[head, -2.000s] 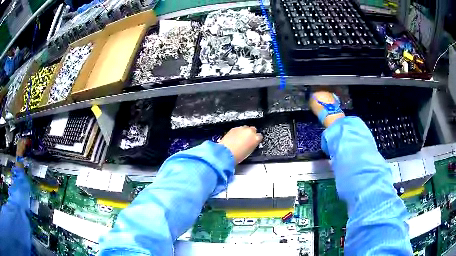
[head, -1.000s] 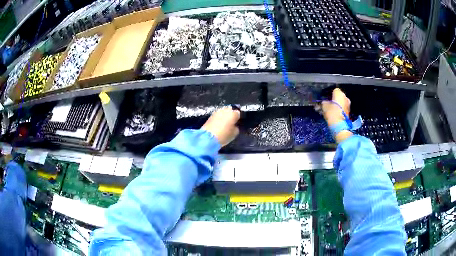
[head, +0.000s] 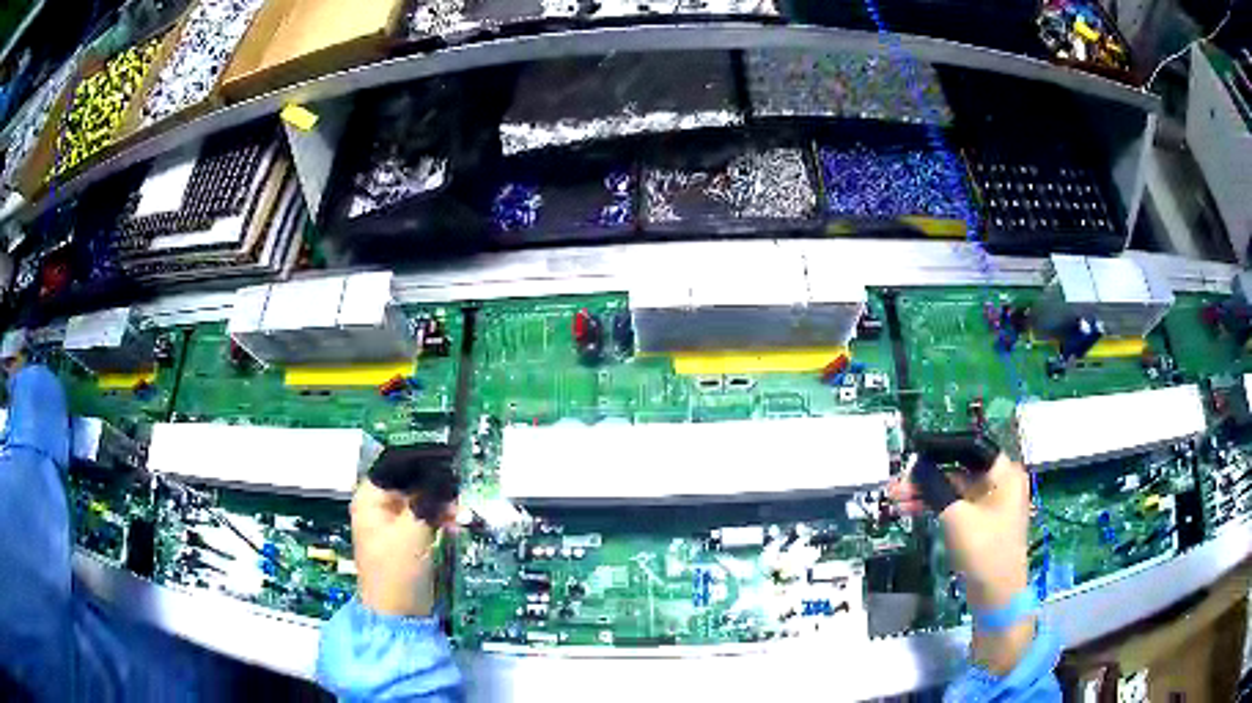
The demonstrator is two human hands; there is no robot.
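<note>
A large green circuit board (head: 549,382) lies in front of me, with a long white heat sink (head: 693,459) across its middle and a finned heat sink (head: 748,305) at its far edge. My left hand (head: 402,529) is over the board's left edge, black covers on its fingertips. My right hand (head: 972,515) is over the right edge, also with black finger covers and a blue wrist band. Both hands have fingers bent; whether small parts are between the fingertips cannot be told.
Bins of silvery parts (head: 776,183) and blue parts (head: 893,181) stand on the lower shelf behind the boards. More boards lie at both sides. A blue sleeve (head: 37,440) of another person is at the left edge. A cardboard box (head: 1181,652) is at lower right.
Both hands have left the shelf bins and moved down and toward me, over the board's sides. The view has tilted down, showing more of the boards and the near rail.
</note>
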